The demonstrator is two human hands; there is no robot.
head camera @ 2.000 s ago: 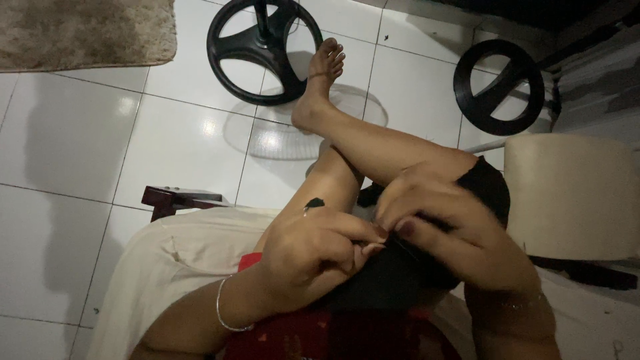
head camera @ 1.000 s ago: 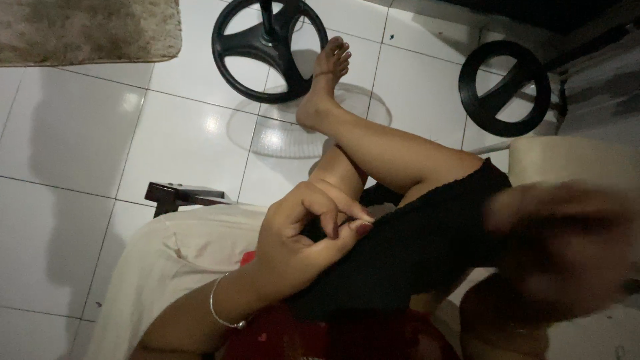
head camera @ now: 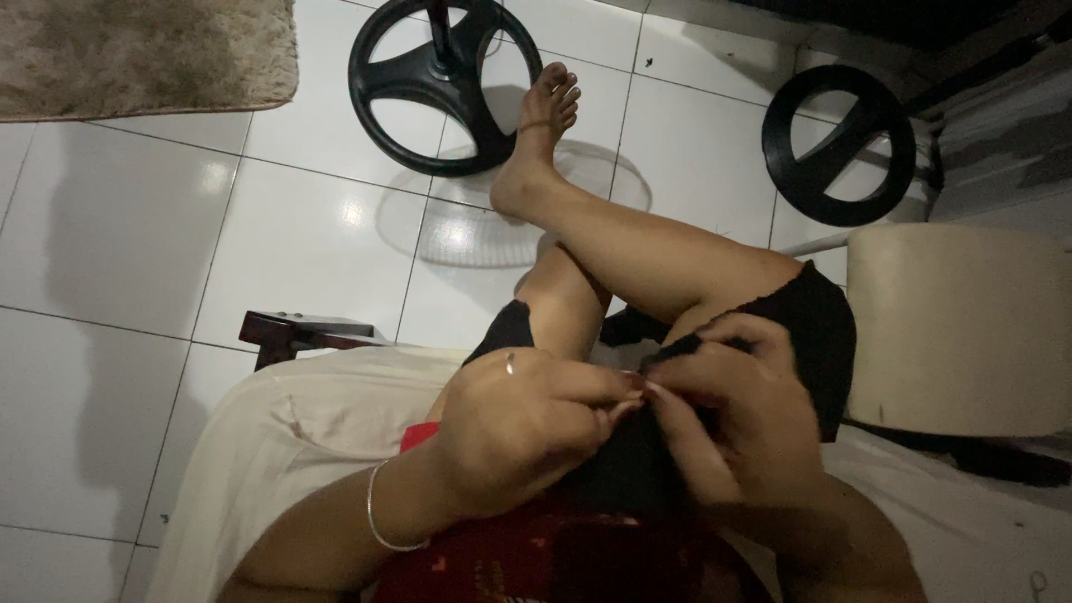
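Note:
My left hand (head camera: 536,423), with a ring and a thin bracelet, has its thumb and index finger pinched together above my lap. My right hand (head camera: 741,402), partly blurred, meets it at the fingertips. Both hands are over black cloth (head camera: 624,461) lying on my thighs. Anything thin or small between the fingertips is too fine to make out. Below the hands is dark red patterned clothing (head camera: 502,553). My bare legs are crossed, one foot (head camera: 540,142) extended over the floor.
Two black round bases, one (head camera: 410,79) beside my foot and another (head camera: 837,146) at upper right, rest on white tiles. A cream cylindrical object (head camera: 959,331) stands right of my knee. Left are a pale-covered seat (head camera: 251,444) with a dark wooden armrest (head camera: 314,327) and a beige rug (head camera: 142,54).
One second ago my right hand was a blur off to the right; now it is back at my left hand's fingertips, much as it was two seconds ago.

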